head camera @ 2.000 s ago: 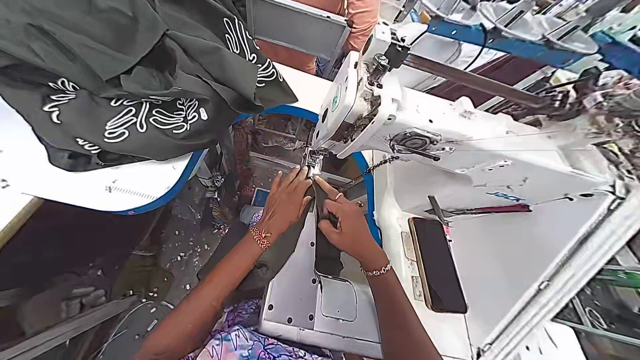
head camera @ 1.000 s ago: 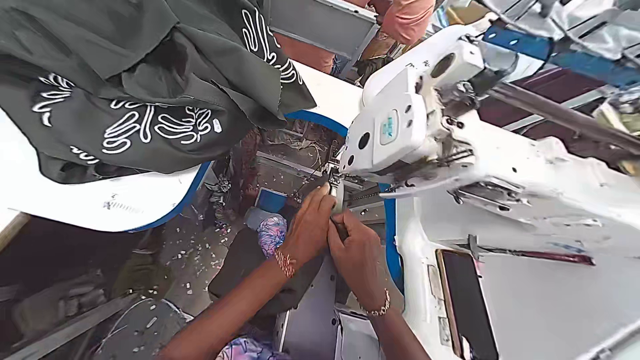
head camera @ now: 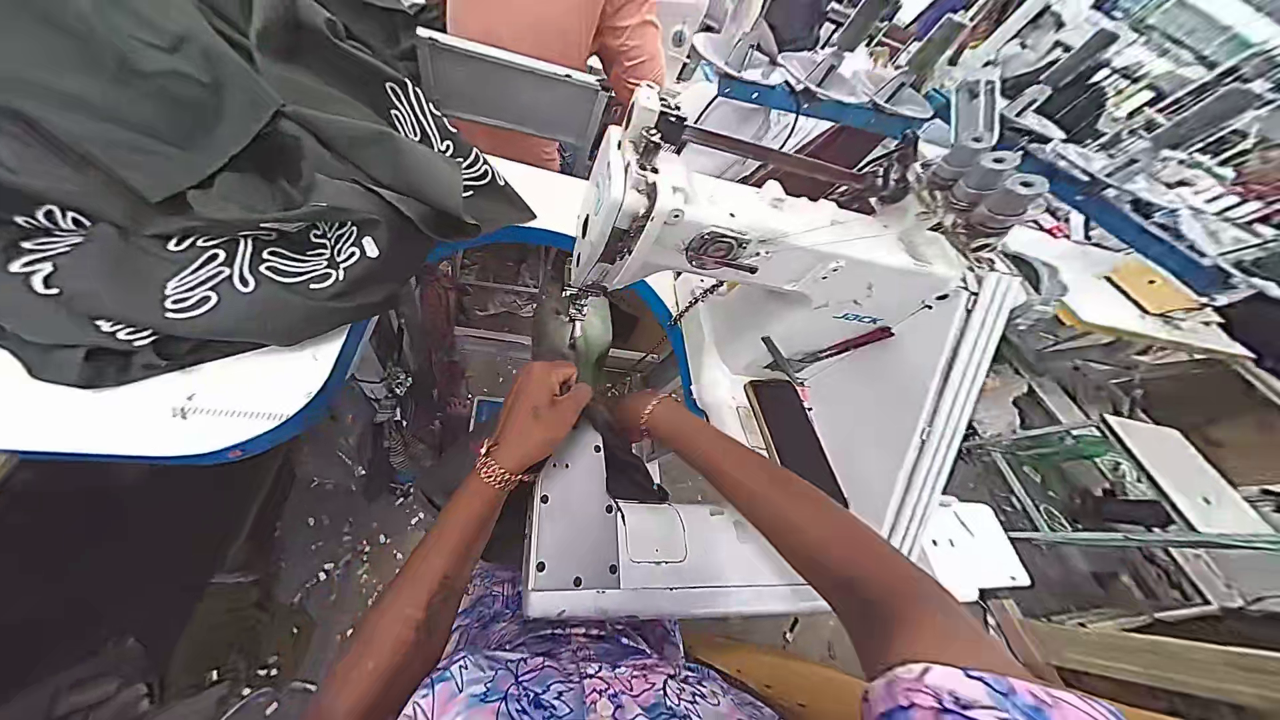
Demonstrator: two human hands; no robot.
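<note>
A white Jack industrial sewing machine (head camera: pixel 800 240) reaches in from the right, its needle and presser foot (head camera: pixel 576 305) above the narrow arm. Dark fabric (head camera: pixel 630 465) lies over that arm, below the presser foot. My left hand (head camera: pixel 545 410) has its fingers closed on the fabric, a little nearer to me than the needle. Beside it, my right hand (head camera: pixel 628 412) is blurred and partly hidden at the fabric, its grip unclear. A large dark garment piece (head camera: pixel 180 180) with white looped embroidery lies on the white table at the left.
A phone (head camera: pixel 797 440) and dark red-handled tweezers or snips (head camera: pixel 845 345) lie on the machine bed. The blue-edged white table (head camera: pixel 250 405) curves around the machine arm. A person in orange (head camera: pixel 530 40) is behind it. Thread cones (head camera: pixel 1010 195) stand at the back right.
Both hands have come back from the needle toward me along the machine arm. The left fingers, spread flat two seconds ago, are now curled. The view has shifted noticeably.
</note>
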